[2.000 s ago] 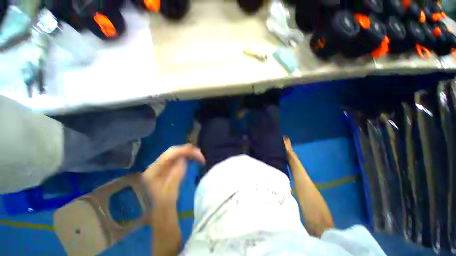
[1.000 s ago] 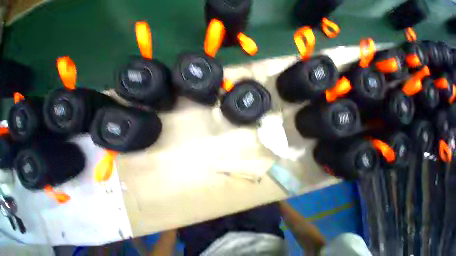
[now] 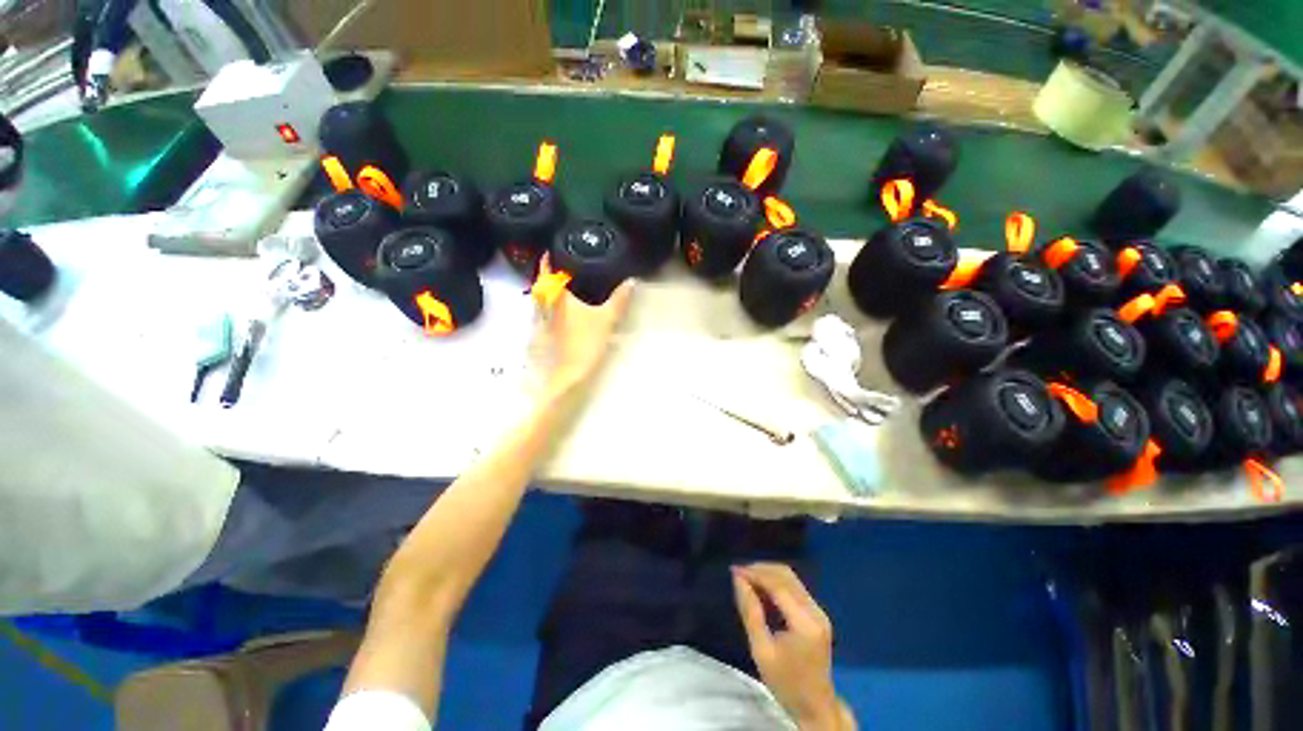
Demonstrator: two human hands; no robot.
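My left hand (image 3: pixel 583 331) reaches over the bench to a black speaker (image 3: pixel 593 254) with an orange strap loop. Its fingers and thumb are at the two sides of the speaker's near part, around it; the palm side is hidden. The speaker stands upright, its round end up. My right hand (image 3: pixel 789 631) is low in front of my lap, below the bench edge, with loosely curled fingers and nothing in it. A pale blue pad (image 3: pixel 849 457), a thin stick (image 3: pixel 753 424) and a crumpled white glove (image 3: pixel 846 369) lie on the bench.
Several speakers (image 3: pixel 950 337) crowd the bench's right side; others stand left and behind. A green belt (image 3: pixel 572 132) runs beyond. A neighbour's pale sleeve (image 3: pixel 107 429) is at left, near dark-handled tools (image 3: pixel 243 364). Plastic-wrapped dark stacks (image 3: pixel 1186 643) stand below right.
The view has risen to show more bench and belt. My left hand has come up from below the bench to a speaker. My right hand now shows in front of my lap.
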